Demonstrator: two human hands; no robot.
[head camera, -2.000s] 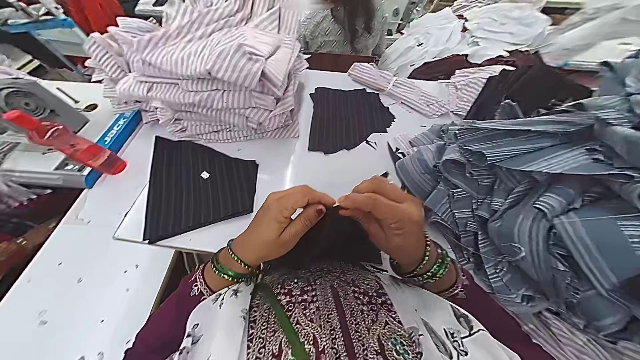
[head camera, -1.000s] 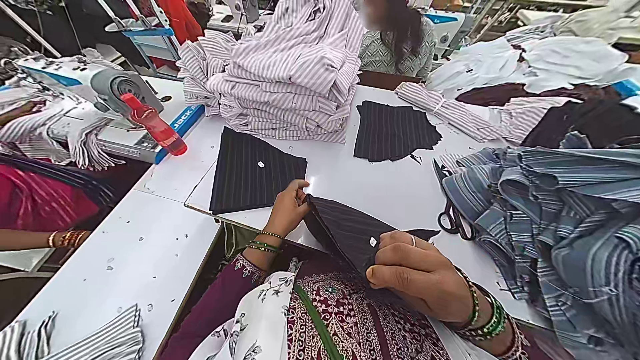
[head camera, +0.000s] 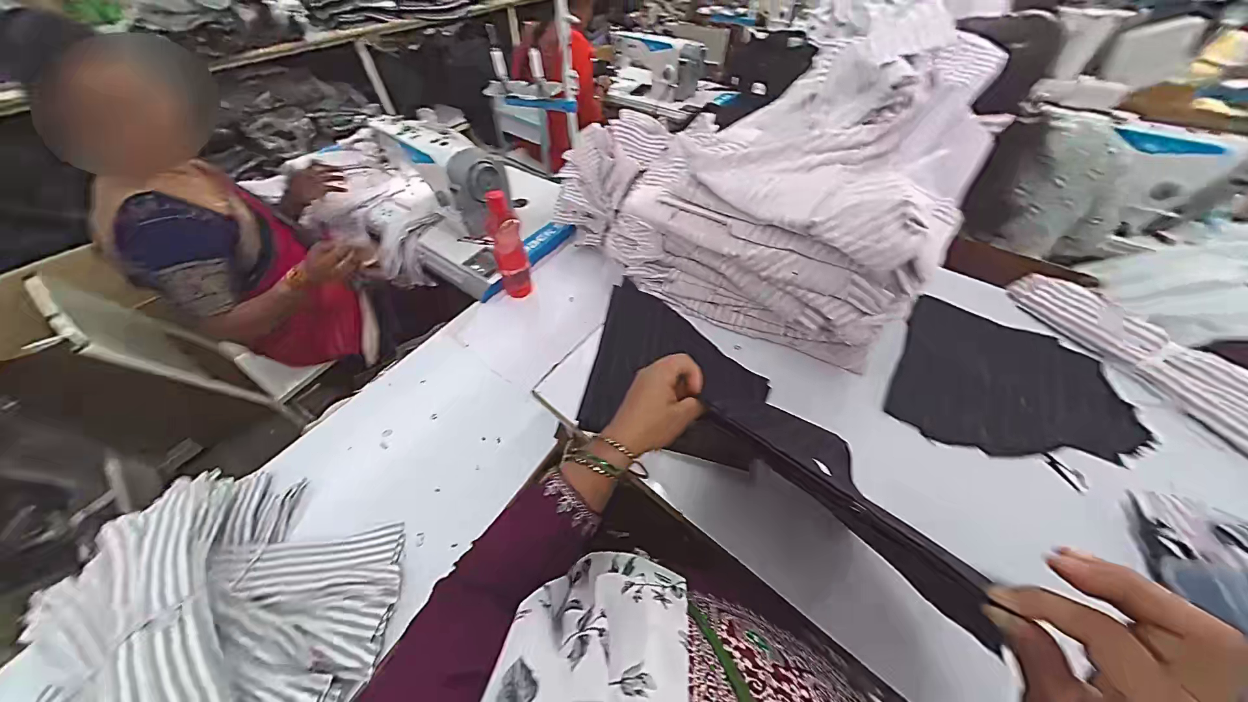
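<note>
A dark pinstriped fabric piece (head camera: 829, 487) is stretched between my hands over the table's front edge. My left hand (head camera: 663, 400) pinches its left end, just in front of another dark cut piece (head camera: 634, 341) lying on the white table. At the lower right, my right hand (head camera: 1102, 624) grips the other end between thumb and fingers. Farther right, a dark stack of cut fabric (head camera: 1004, 380) lies flat, with small scissors or a clipper, too blurred to tell, at its lower edge (head camera: 1065, 472).
A tall pile of pink-striped fabric (head camera: 780, 234) stands behind. A red bottle (head camera: 510, 249) is beside a sewing machine (head camera: 439, 166), where a person in red works at the left. Grey-striped fabric (head camera: 224, 595) lies lower left; a striped bundle (head camera: 1141, 351) is at right.
My hands, together at a dark piece two seconds ago, have moved apart with the fabric drawn out between them. The view has swung left, bringing the co-worker into sight.
</note>
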